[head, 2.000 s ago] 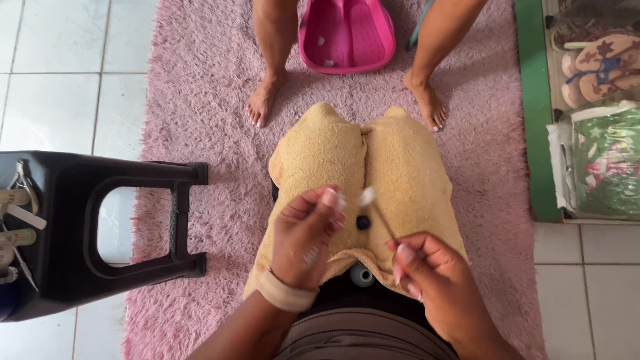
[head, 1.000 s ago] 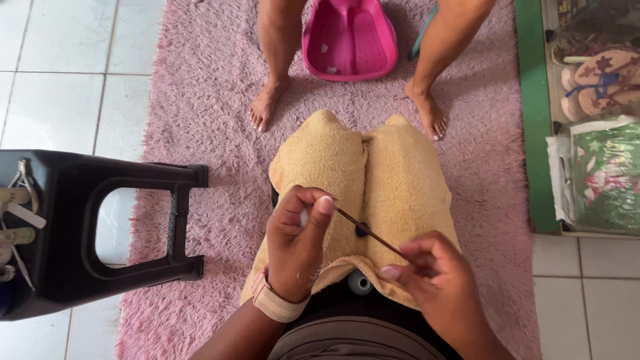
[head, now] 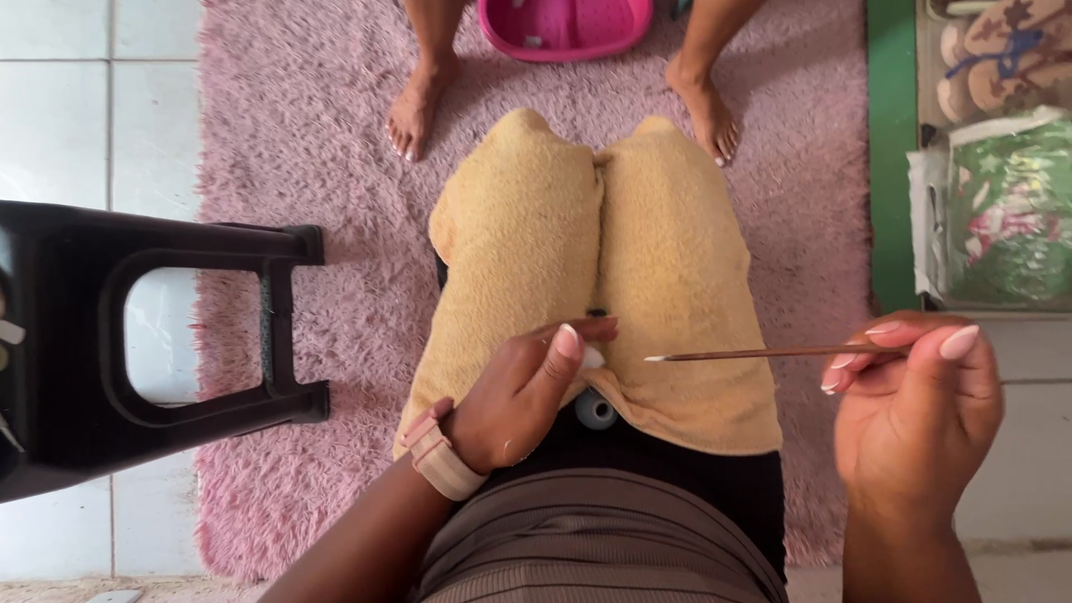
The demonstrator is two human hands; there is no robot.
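Note:
My right hand (head: 913,394) holds a thin brown stick (head: 754,353) between thumb and fingers; its white-tipped end points left over the towel. My left hand (head: 528,385), with a light band on the wrist, rests by the lower edge of the yellow towel (head: 536,226), which covers my thighs. A small piece of white cotton (head: 591,358) shows at its fingers, and the hand seems closed on it. Just below, between my legs, is a round grey object with a hole (head: 595,410). A small dark thing (head: 596,312) lies in the fold of the towel.
Another person's bare feet (head: 419,105) stand on the pink shaggy rug (head: 335,142), either side of a pink plastic basin (head: 565,46). A black plastic stool (head: 201,243) is at the left. At the right is a green-edged case (head: 892,167) with sandals (head: 1017,59) and a clear plastic packet (head: 1009,218).
The stick was between both hands a second ago; my right hand has moved away to the right with it. The left hand has turned and lies lower against the towel.

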